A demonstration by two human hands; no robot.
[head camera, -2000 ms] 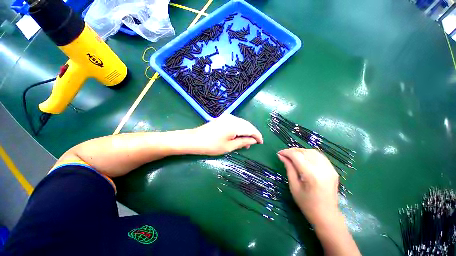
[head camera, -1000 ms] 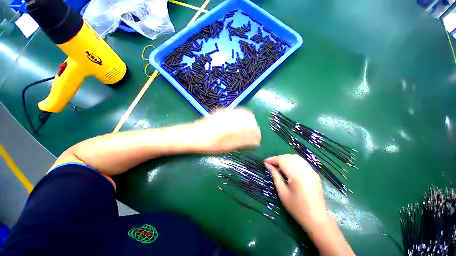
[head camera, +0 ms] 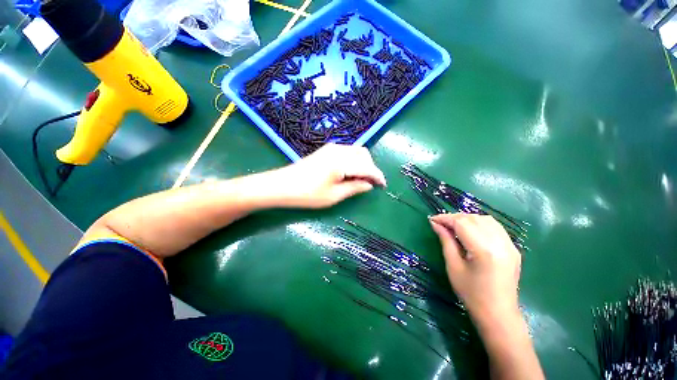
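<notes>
My right hand (head camera: 482,256) pinches a thin black wire lead (head camera: 410,205) between thumb and fingers. The lead's shiny end points at my left fingertips. My left hand (head camera: 338,177) is closed at the fingertips, just past the near edge of the blue parts tray (head camera: 297,154); whether a sleeve is in them is too small to tell. A row of black wires (head camera: 378,260) lies on the green mat below my hands. A smaller wire bundle (head camera: 453,197) lies beyond my right hand, partly hidden by it. The tray holds many short black tubing pieces (head camera: 378,89).
A yellow heat gun (head camera: 133,82) stands at the upper left, its black cord (head camera: 37,152) beside it. A crumpled clear plastic bag (head camera: 200,26) lies left of the tray. A larger wire pile (head camera: 642,334) is at the lower right edge. Yellow tape (head camera: 204,152) crosses the mat.
My right hand was over the near wire row and has moved right and up, now with a lead stretched out. My left hand has moved slightly up; its fingertips now meet the lead's end.
</notes>
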